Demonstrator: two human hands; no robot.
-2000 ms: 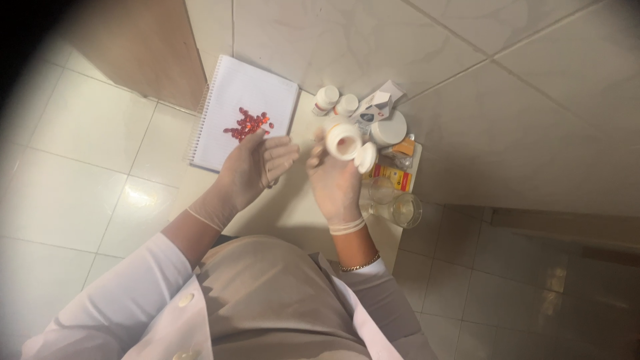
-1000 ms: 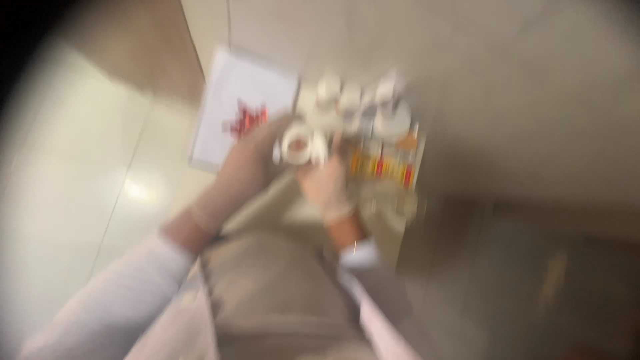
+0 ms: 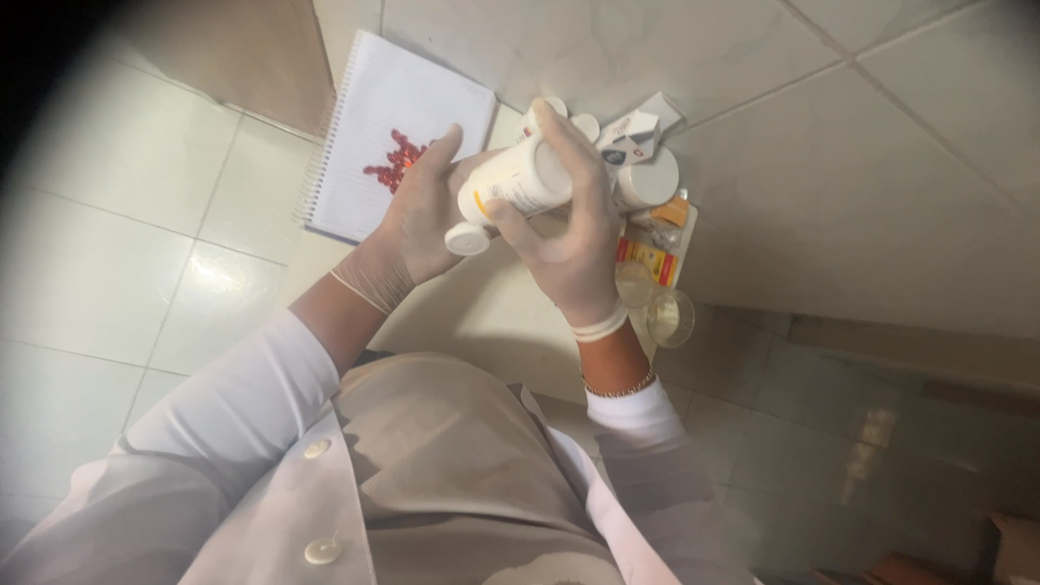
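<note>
My right hand, in a thin pale glove, grips a white plastic pill bottle that lies tipped on its side, its mouth toward my left palm. Its white flip cap hangs open at the lower left of the mouth. Gloved too, my left hand is cupped against the mouth end, thumb raised; whether anything lies in the palm is hidden by the bottle. Behind my left hand, red capsules lie in a loose heap on a spiral notebook with lined pages.
Beyond my right hand stand small white bottles, a white carton and a wide white-lidded jar. Right of the wrist are a yellow and red packet and clear round dishes at the edge of the pale table. A tiled wall adjoins.
Two seconds ago my hands were apart, with the bottle's open mouth facing up. Now the bottle is tipped over at my left palm, and my hands are close together.
</note>
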